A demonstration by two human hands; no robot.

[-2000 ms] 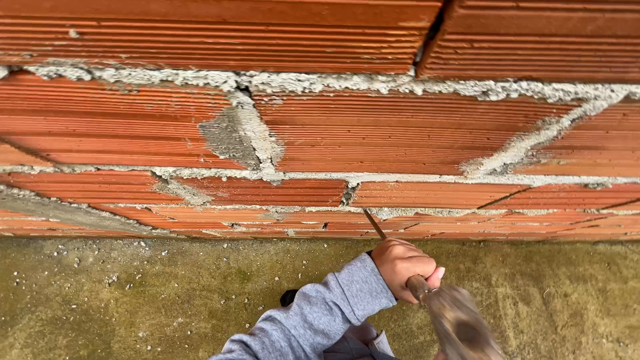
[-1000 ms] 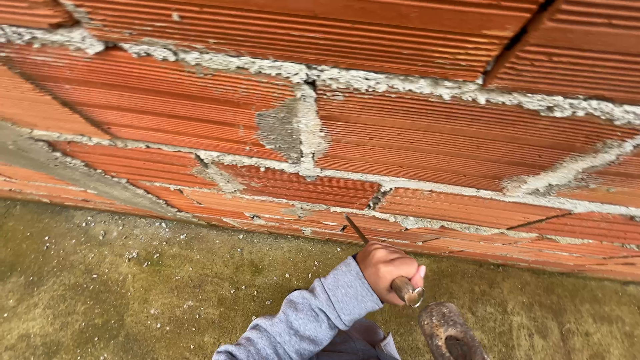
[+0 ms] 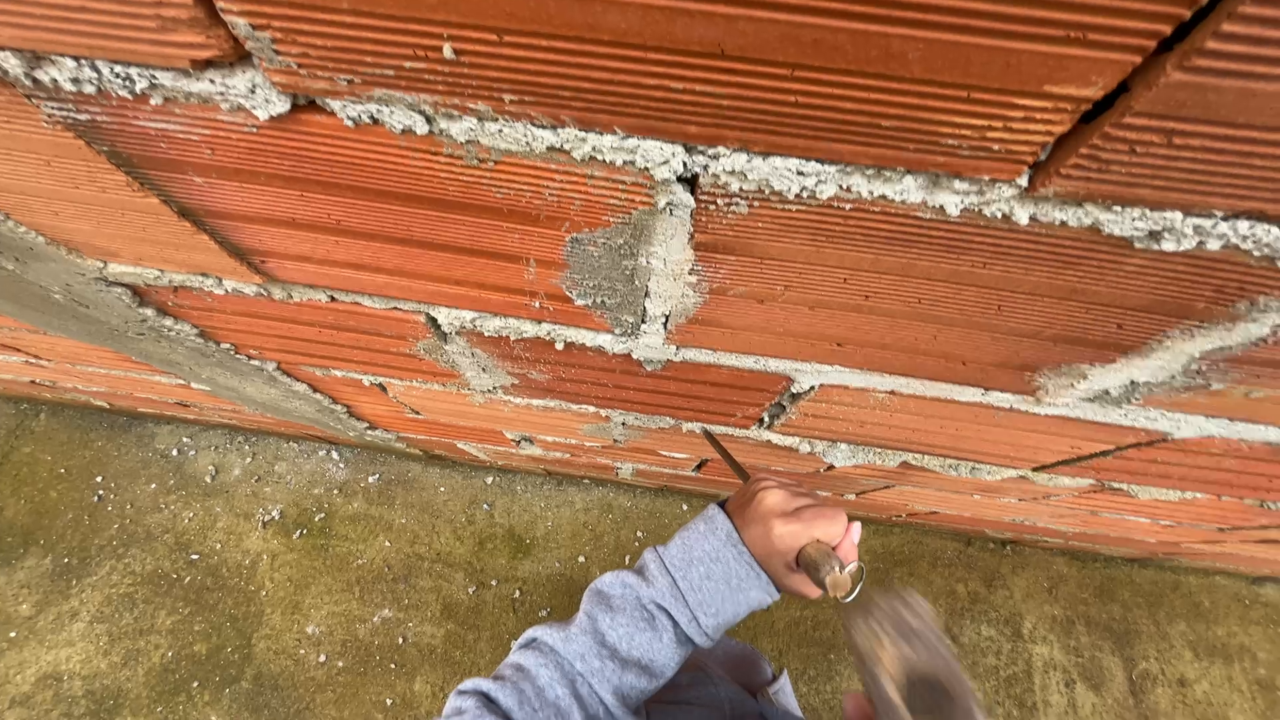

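My left hand (image 3: pixel 795 535), in a grey sleeve, is closed around the wooden handle (image 3: pixel 824 568) of a chisel-like tool. Its thin metal shaft (image 3: pixel 727 455) points up and left, with the tip at a mortar joint (image 3: pixel 690 428) low on the red hollow-brick wall (image 3: pixel 900 290). A metal ring shows at the handle's butt end. Close to that end is a blurred hammer head (image 3: pixel 910 660). Only a bit of my right hand (image 3: pixel 857 706) shows at the bottom edge, beside the hammer head; its grip and the hammer's handle are hidden.
Rough grey mortar lines (image 3: pixel 860 185) run between the ribbed bricks. A smooth grey mortar or concrete band (image 3: pixel 170 335) slants across the wall at left. Below lies a mossy concrete floor (image 3: pixel 200 560) scattered with small mortar crumbs.
The hammer head has come up against the handle's butt end; one second ago it was lower, apart from it. My left hand keeps its hold on the tool. The view has tilted and shifted somewhat.
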